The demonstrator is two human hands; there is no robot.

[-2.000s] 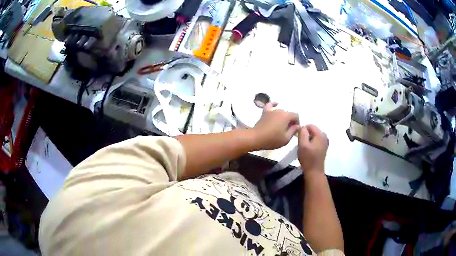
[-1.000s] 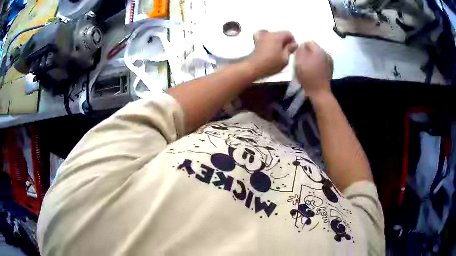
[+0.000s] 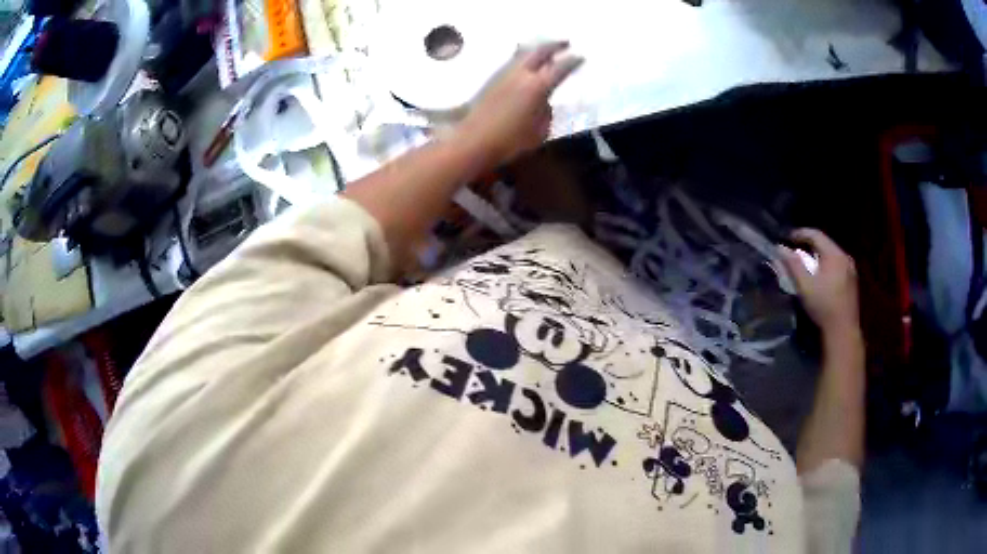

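The white tape roll (image 3: 417, 78) lies flat on the white table, its dark centre hole showing. My left hand (image 3: 527, 95) is over the table just right of the roll, blurred, with fingertips apart and nothing clear between them. A short white strip end (image 3: 604, 143) hangs at the table's front edge. My right hand (image 3: 828, 279) is low at the right, below table height, closed on a white strip (image 3: 758, 240) that runs up and left from the fingers. Many loose white strips (image 3: 687, 254) hang or lie tangled in the dark space between my hands.
White tape loops (image 3: 260, 135) lie on the table at the left, beside a grey metal machine lump (image 3: 119, 179) and an orange-and-white packet (image 3: 284, 27). The table's front edge (image 3: 693, 106) crosses above the strips. A red frame (image 3: 893, 238) stands at the right.
My hands were close together over the table edge and have parted. My right hand has moved down and right with a strip. My left has moved left. The view has tilted down, bringing loose strips into sight.
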